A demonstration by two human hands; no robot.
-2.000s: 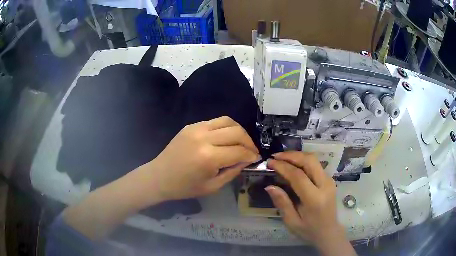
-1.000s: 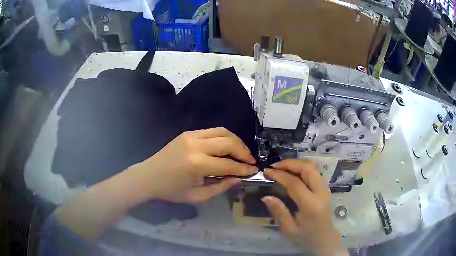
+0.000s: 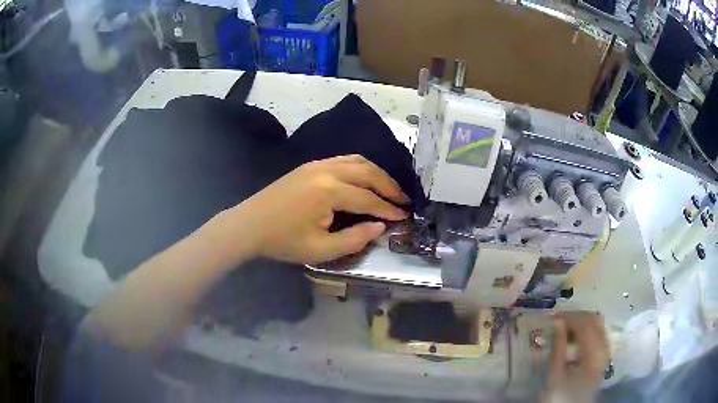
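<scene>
Black fabric pieces (image 3: 189, 165) lie over the left of the white table and run up to the overlock machine (image 3: 464, 149). My left hand (image 3: 338, 208) holds the fabric edge between thumb and fingers, just left of the needle area (image 3: 417, 236). The shiny cloth plate (image 3: 386, 264) shows bare below it. My right hand (image 3: 579, 354) is blurred, low on the right side of the table, away from the fabric. It covers the place of the dark snips, and I cannot tell whether it holds them.
A cream-rimmed scrap opening (image 3: 480, 342) with dark contents lies in front of the machine. Four tension knobs (image 3: 563, 193) stand on its right. A blue plastic basket (image 3: 303, 49) and a large brown board or carton (image 3: 480, 51) are behind the white table (image 3: 67, 264).
My right hand has left the fabric edge and moved right and down to where the snips lay. My left hand stays at the fabric. The cloth plate is more exposed, and the view has shifted slightly.
</scene>
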